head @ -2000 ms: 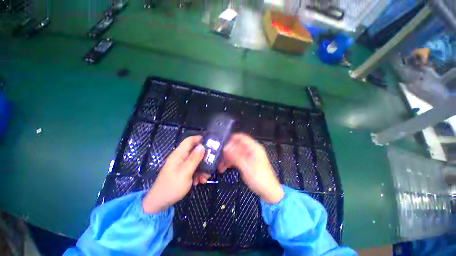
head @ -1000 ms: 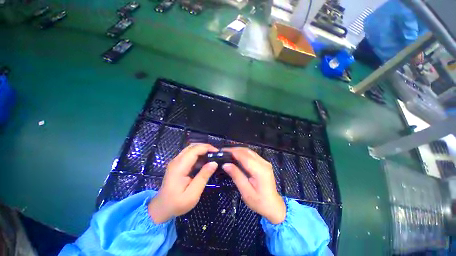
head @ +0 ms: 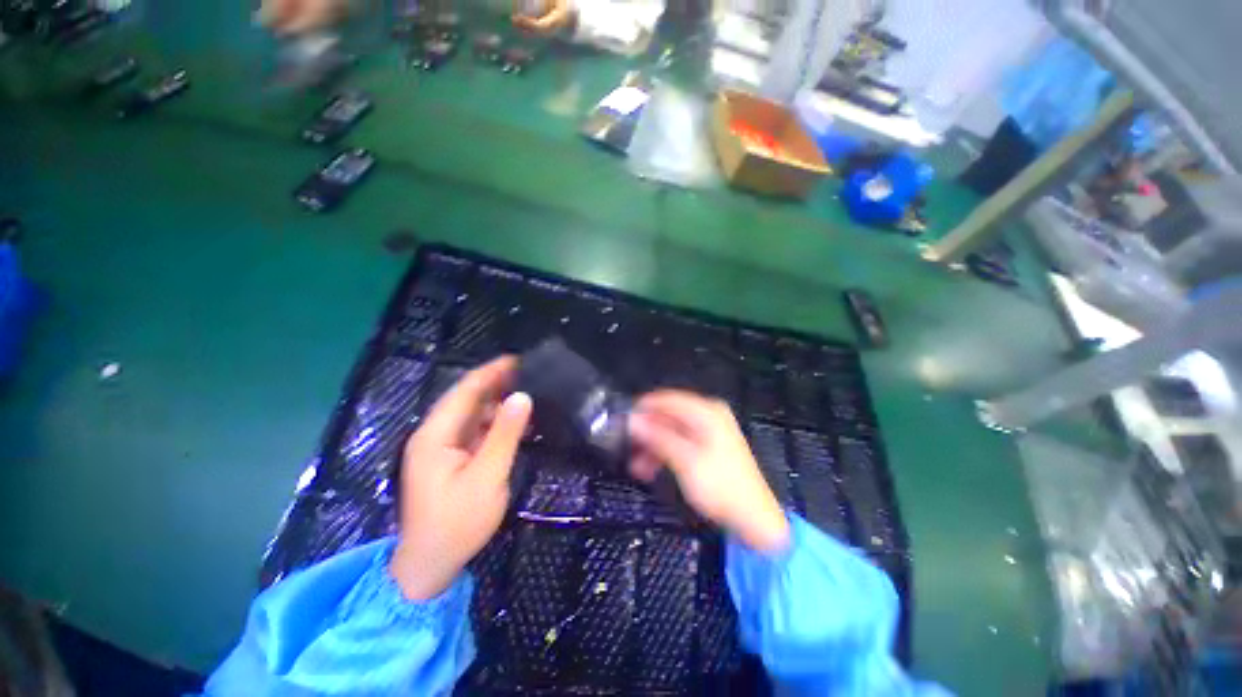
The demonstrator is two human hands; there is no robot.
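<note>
A dark handset (head: 575, 395), blurred by motion, is held above the black blister tray (head: 599, 599). It slants from upper left to lower right, with a bright shiny patch near its lower right end. My left hand (head: 463, 470) holds its upper left end between thumb and fingers. My right hand (head: 695, 456) holds its lower right end with the fingertips. Both hands are bare, with light blue sleeves. The blur hides whether the handset is closed.
Waiting handsets (head: 335, 177) lie on the green surface at upper left, and a dark bar (head: 864, 317) lies beyond the tray's right corner. A carton (head: 770, 146), a blue container (head: 885, 188), a plastic bag (head: 673, 136) and clear trays (head: 1110, 545) are around. Another person's hand (head: 303, 17) shows at the top.
The handset was gripped end-on between both hands; now it is tilted flatter with more of its dark face showing. My hands have moved apart. Another person's hand has appeared at upper left.
</note>
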